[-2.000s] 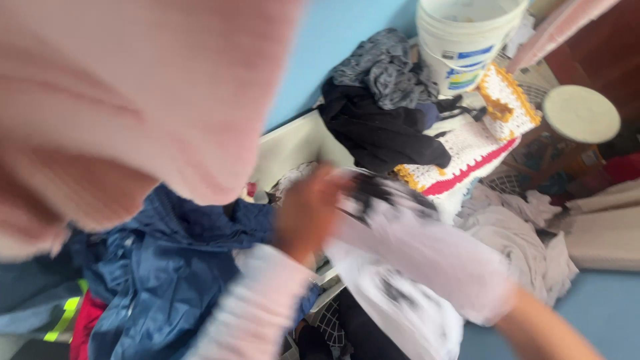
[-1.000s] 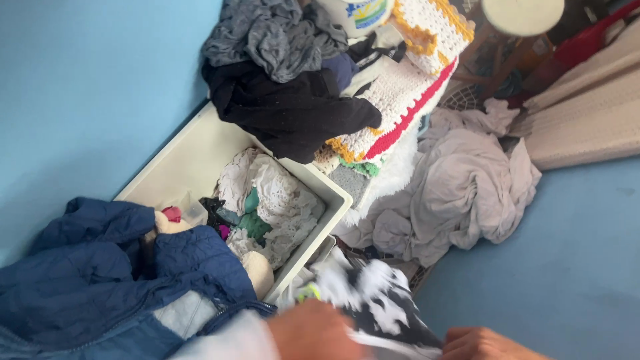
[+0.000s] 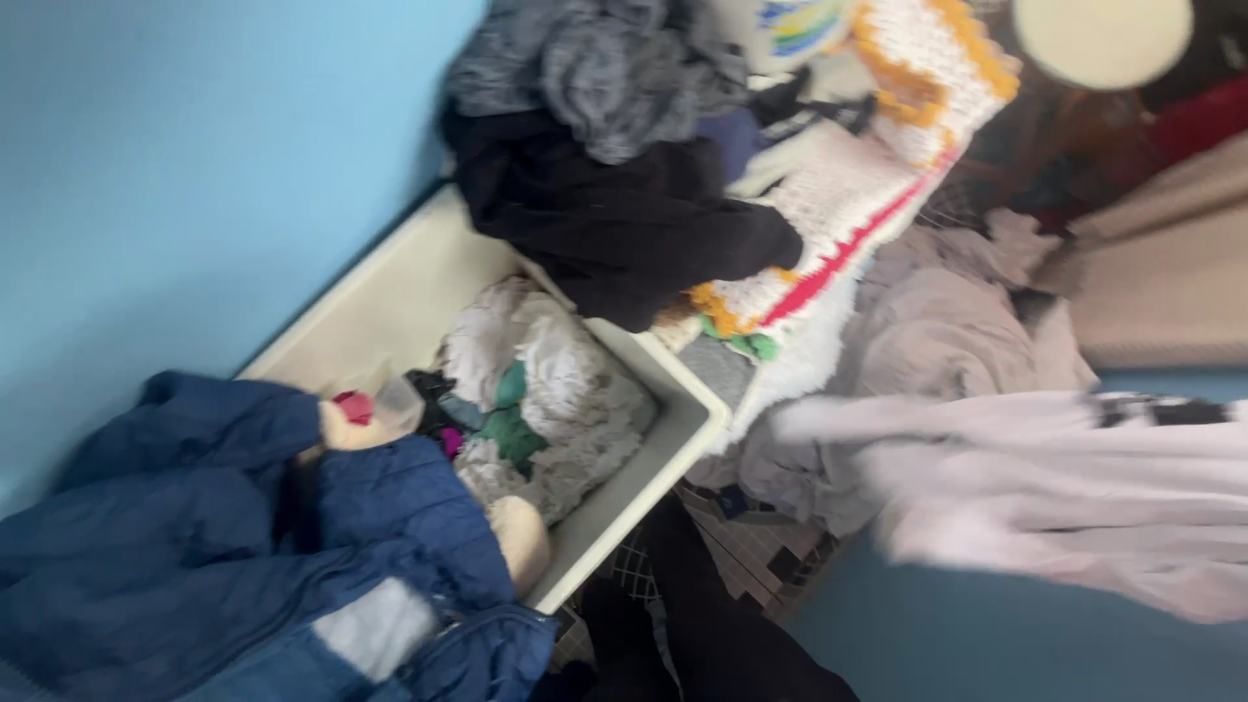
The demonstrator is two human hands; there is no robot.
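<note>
Neither my left hand nor my right hand shows in the head view now. A pale pinkish-white cloth (image 3: 1033, 487) with a dark patch stretches in from the right edge, blurred; what holds it is out of view. A cream plastic bin (image 3: 682, 439) stands in the middle with crumpled whitish cloths (image 3: 556, 390) and a green cloth (image 3: 512, 439) inside. The navy blue jacket (image 3: 224, 546) lies over the bin's near left end. Black fabric (image 3: 624, 224) and a grey garment (image 3: 614, 68) are heaped at its far end.
A crocheted white piece with orange and red edging (image 3: 838, 234) lies beyond the bin, beside a white bucket (image 3: 790, 29). Greyish crumpled cloth (image 3: 955, 331) sits right of it. A round pale stool top (image 3: 1102, 39) is at top right. Blue wall (image 3: 195, 175) borders the left.
Both hands, seen at the bottom a second ago with a black-and-white cloth, have left the view. The pale cloth now stretches in from the right. The jacket and bin remain in place.
</note>
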